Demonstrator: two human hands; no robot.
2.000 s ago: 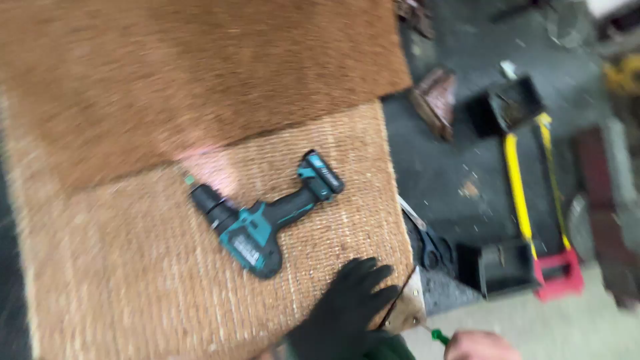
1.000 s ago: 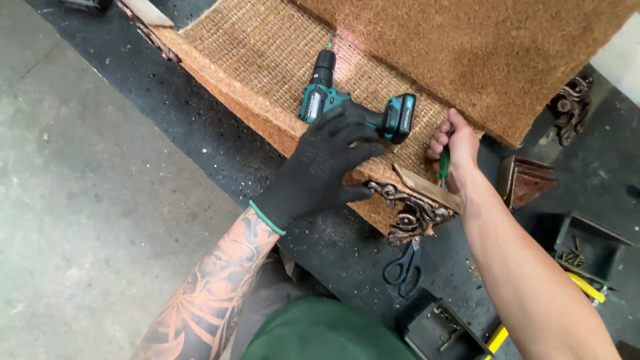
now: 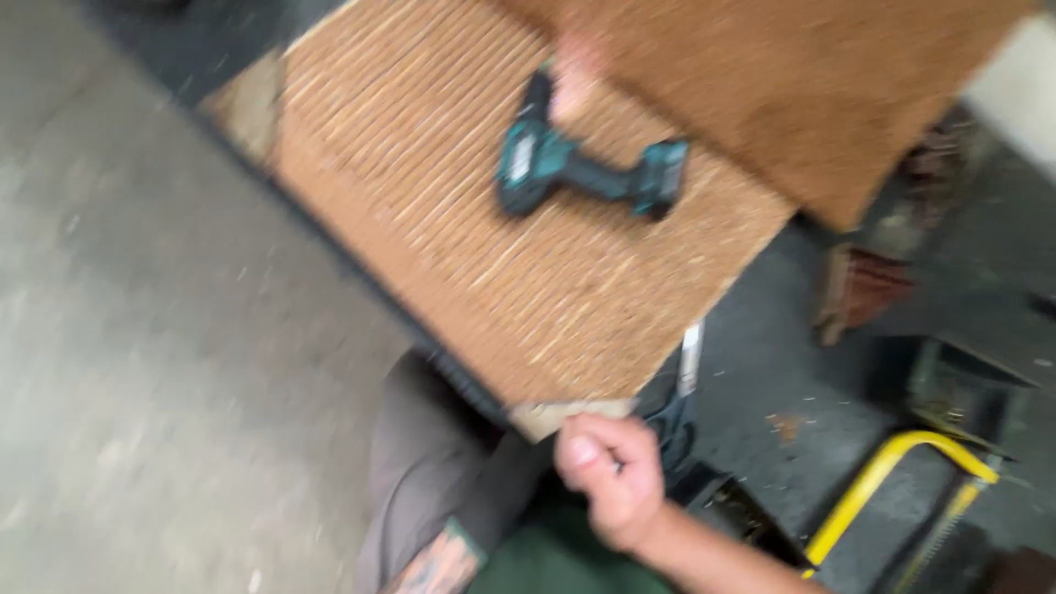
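Observation:
My bare right hand (image 3: 615,478) is curled at the near corner of a coir-like mat panel (image 3: 462,239), against a pale wooden corner piece (image 3: 557,415). A small dark bit shows between its fingers; what it grips is unclear. My left hand (image 3: 520,483), in a dark glove, is blurred below that corner, its fingers hidden. On the ribbed face of the panel lies a teal and black cordless drill (image 3: 577,169). Scissors (image 3: 683,388) with dark handles lie just right of the corner. A second pale corner piece (image 3: 247,115) sits at the panel's far left.
A brown fibre mat (image 3: 792,91) overlaps the panel. On the dark work surface at right are a reddish-brown wooden bracket (image 3: 870,285), a dark bin (image 3: 969,396) with small metal pieces, another bin (image 3: 747,516) and a yellow-framed hacksaw (image 3: 866,487).
My left hand has moved from beside the drill down below the near corner. My right hand has moved from the panel's right edge to that corner. The green handle is no longer visible. The view has shifted.

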